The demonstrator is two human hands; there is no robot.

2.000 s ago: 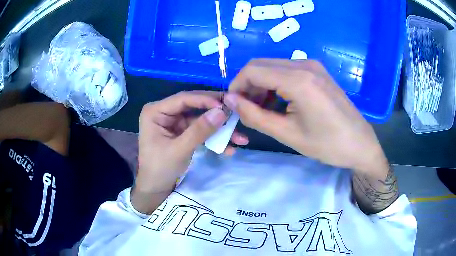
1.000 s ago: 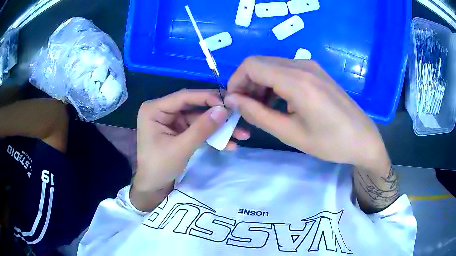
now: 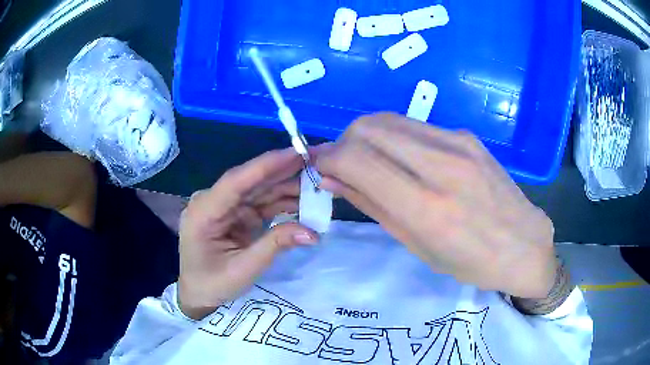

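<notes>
A white plastic housing [image 3: 315, 207] is held upright between my hands in front of the white shirt. A slim white stick [image 3: 269, 84] rises up and left from it over the tray's near edge, with fine dark leads reaching the housing's small hole. My left hand [image 3: 239, 232] holds the housing from the left, thumb at its lower end. My right hand [image 3: 442, 199] is at the housing's upper right; its fingertips are partly hidden behind the back of the hand. Several loose white housings [image 3: 404, 51] lie in the blue tray [image 3: 456, 85].
A crumpled clear bag [image 3: 117, 114] with white parts lies at the left. A clear box [image 3: 606, 135] of thin white sticks stands at the right. Another person's arm and dark shirt [image 3: 78, 264] are at the lower left. A dark bench edge runs below the tray.
The stick first leaned left, then came closer to the housing. My left thumb has moved down the housing. My right hand has turned and moved lower, uncovering one more housing in the tray.
</notes>
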